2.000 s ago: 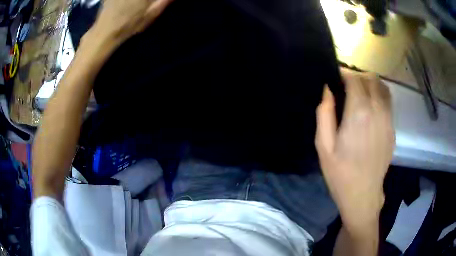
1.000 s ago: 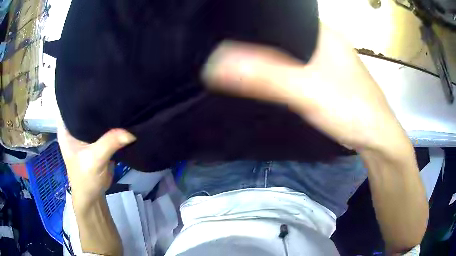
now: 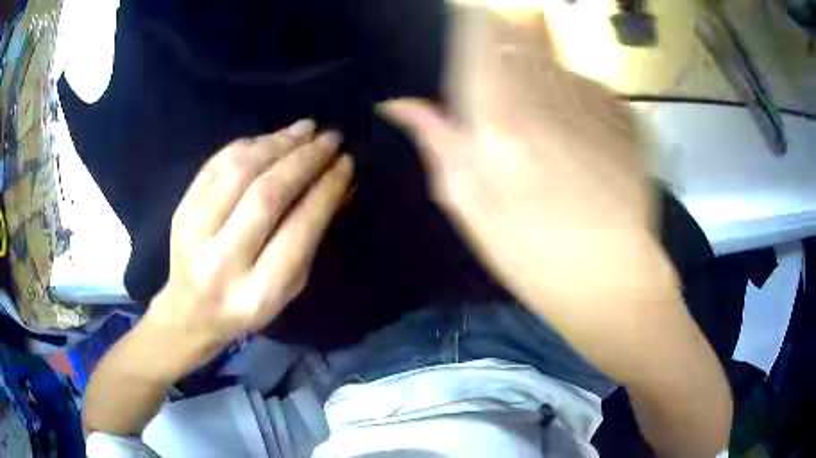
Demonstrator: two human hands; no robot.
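Observation:
A large black fabric panel (image 3: 358,241) covers the middle of the tabletop and hangs over the lap. My left hand (image 3: 255,224) lies palm down on it left of centre, fingers together and pointing up to the right; whether it pinches the cloth cannot be told. My right hand (image 3: 546,161) is blurred over the panel's right side, thumb apart from the fingers, with nothing seen in it. Its fingertips are too blurred to make out.
The lit machine bed plate (image 3: 680,63) is at upper right, with grey metal snips or tweezers (image 3: 747,85) on it and a small dark block (image 3: 633,29). White tabletop (image 3: 734,170) shows at right. A worn brown taped surface (image 3: 31,179) is at left. Stacked white pieces (image 3: 215,425) lie beside the lap.
My left hand has moved from the panel's lower left edge onto its top, further right. My right hand has swung up and right. The panel has shifted and now spreads further left and right.

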